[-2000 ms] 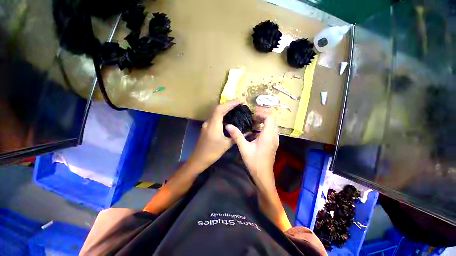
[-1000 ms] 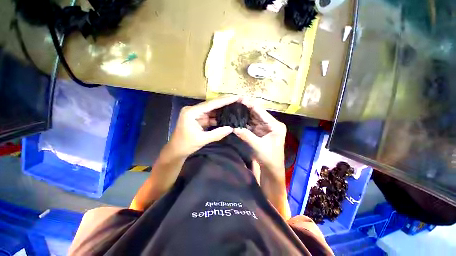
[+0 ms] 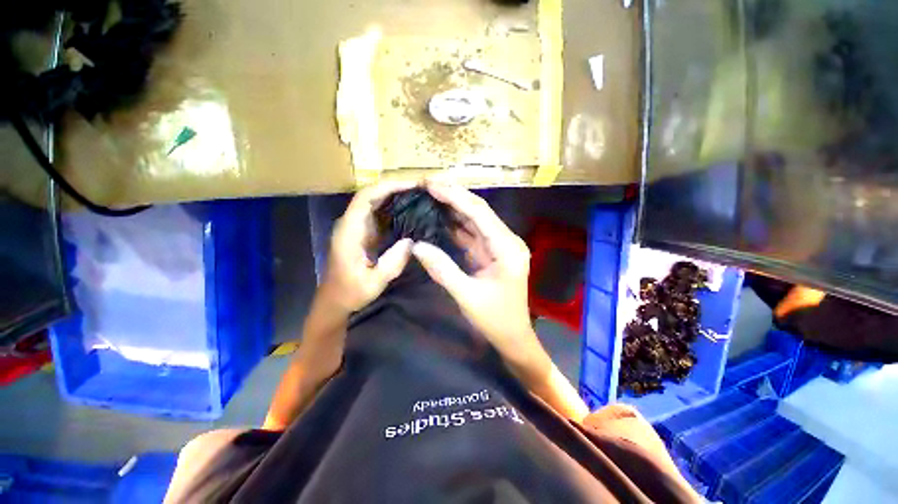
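Note:
My left hand (image 3: 356, 258) and my right hand (image 3: 492, 266) are both closed around a black hair piece (image 3: 416, 215), just off the bench's near edge. The fingers wrap its far side and both thumbs meet on its near side, so much of it is hidden. Beyond my hands, a small white oval glue dish (image 3: 453, 106) lies on a stained mat (image 3: 409, 138) edged with yellow tape (image 3: 549, 89). A thin pale applicator stick (image 3: 495, 74) lies beside the dish.
Black hair parts (image 3: 108, 49) and a cable (image 3: 74, 192) are at the bench's left. A white cone (image 3: 596, 71) lies at right. A blue bin (image 3: 143, 379) with white liner is below left; another (image 3: 601, 295) at right holds dark parts (image 3: 662, 330). Dark reflective panels flank the bench.
The view has tilted down and shifted right. My hands stay around the hair piece, which has moved from over the bench edge to nearer my lap. Most finished pieces and the bottle have left the view.

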